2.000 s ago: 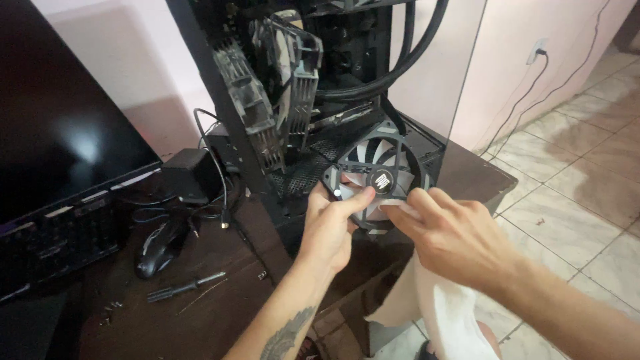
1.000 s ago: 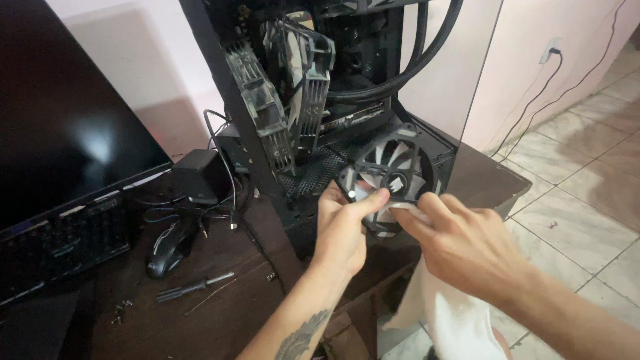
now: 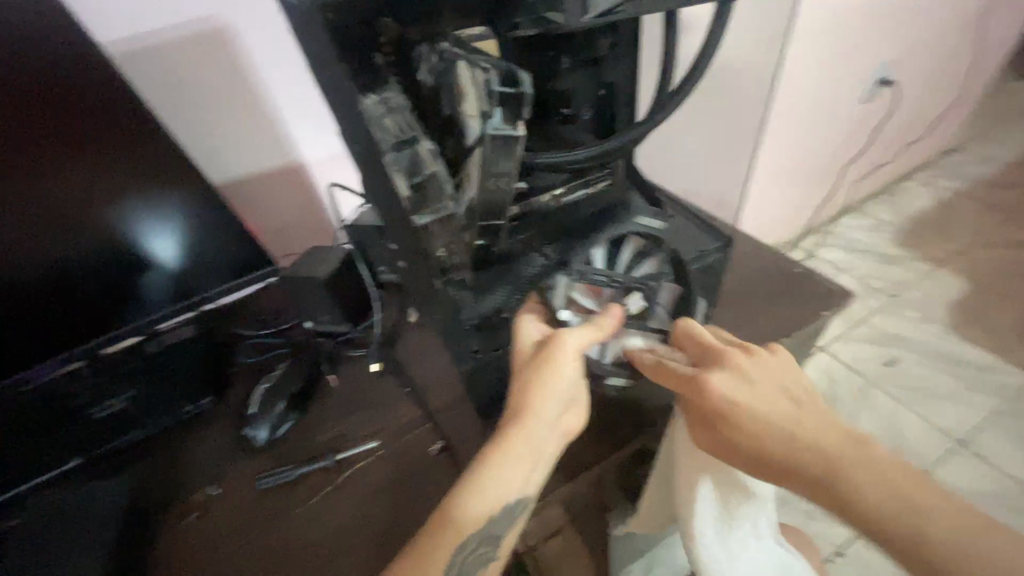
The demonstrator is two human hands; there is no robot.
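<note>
A black computer case fan point(image 3: 632, 260) with pale blades is held tilted at the lower opening of a computer case point(image 3: 392, 184). My left hand point(image 3: 556, 368) grips the fan's left rim, its thumb lying over the frame near the hub. My right hand point(image 3: 728, 384) holds a white cloth point(image 3: 712, 496), with its index fingertip and a bit of cloth against the lower blades; the rest of the cloth hangs below. Inside the case are dusty graphics-card-like parts or heatsinks point(image 3: 488, 160) and thick black tubes point(image 3: 688, 104). The view is blurred.
At the left stand a monitor point(image 3: 112, 216) and a keyboard point(image 3: 112, 392). A black box-shaped device point(image 3: 328, 284), cables, a mouse point(image 3: 276, 404), a screwdriver point(image 3: 316, 466) and small loose screws point(image 3: 208, 492) lie on the dark table point(image 3: 360, 528). A glass panel edge rises right of the case.
Both hands stay on the fan, with the right fingertip and cloth still at its lower blades. The view has shifted slightly.
</note>
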